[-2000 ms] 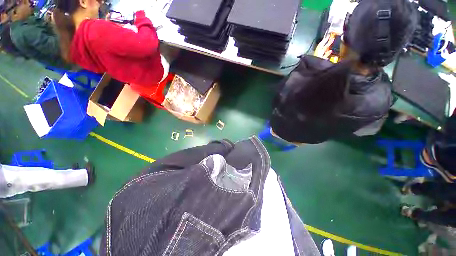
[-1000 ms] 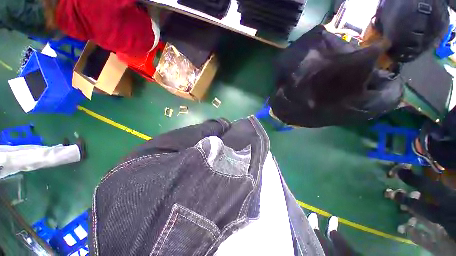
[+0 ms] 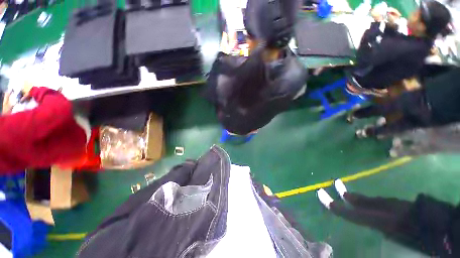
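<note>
Neither of my hands can be made out; my dark jacket (image 3: pixel 166 221) and white shirt fill the lower middle. A small tan spot shows at the jacket's right edge, and I cannot tell what it is. Nearest in front, two stacks of flat black trays stand side by side on the bench, the left stack (image 3: pixel 91 48) and the right stack (image 3: pixel 159 33). The long green bench (image 3: pixel 30 30) has white sheets partly under the stacks. The picture is blurred.
A person in red (image 3: pixel 40 131) sits left; one in black (image 3: pixel 257 90) sits ahead. Another person (image 3: pixel 398 55) sits right, by a blue stool (image 3: pixel 335 98). Open cartons (image 3: pixel 155 138) and a blue bin (image 3: pixel 20 216) stand left. Someone's legs (image 3: pixel 373 206) show lower right.
The view has swung right and up. The tray stacks, cartons and person in red have shifted left in the picture, and more of the right-hand bench and another seated person show.
</note>
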